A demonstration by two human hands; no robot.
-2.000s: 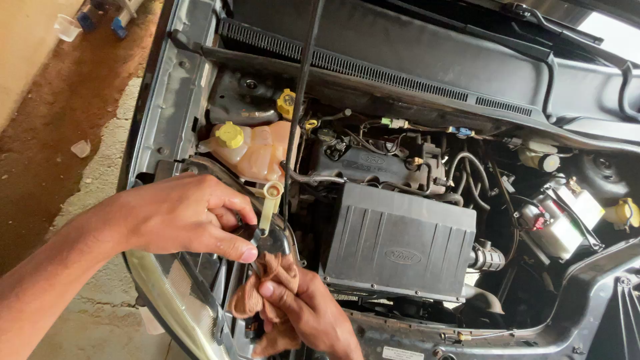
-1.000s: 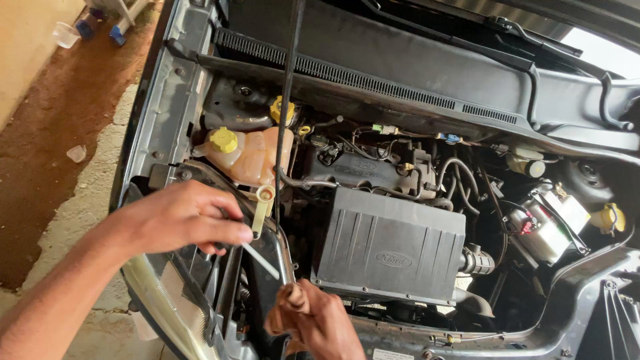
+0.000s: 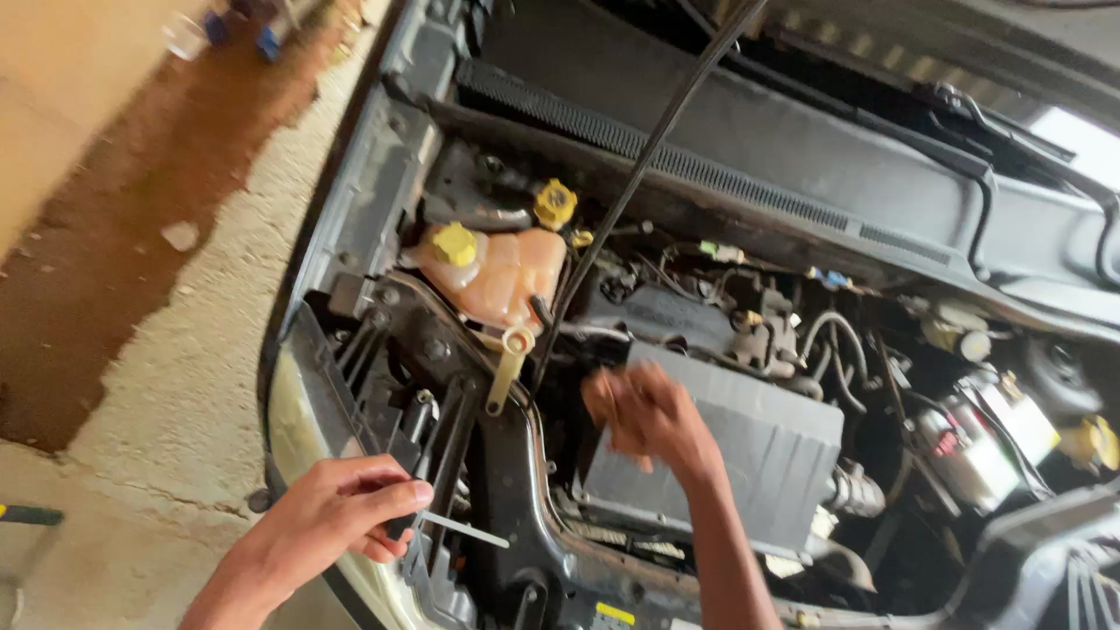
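Note:
My left hand (image 3: pixel 328 516) is closed around the dark handle of a slim tool, over the front edge of a car's engine bay. The tool's thin, pale shaft (image 3: pixel 468 530) points right; its type cannot be told. Motion blurs my right hand (image 3: pixel 652 416), which is above the left part of the black air filter housing (image 3: pixel 717 446) with fingers curled. Whether it holds anything cannot be told. Between and above the hands, a pale ring-ended piece (image 3: pixel 507 372) lies by the orange coolant reservoir (image 3: pixel 499 276), which has a yellow cap (image 3: pixel 455 244).
The black hood prop rod (image 3: pixel 647 157) slants up across the bay. Right of the housing are hoses and a battery (image 3: pixel 984 446). A metal front crossmember (image 3: pixel 612 564) runs below. Rough concrete (image 3: pixel 201 324) lies left of the car, with a green-and-black handled object (image 3: pixel 31 514) on it.
My right hand, near the front edge with a brown cloth two seconds ago, has moved up over the air filter housing. My left hand has moved down, away from the ring-ended piece, with the tool.

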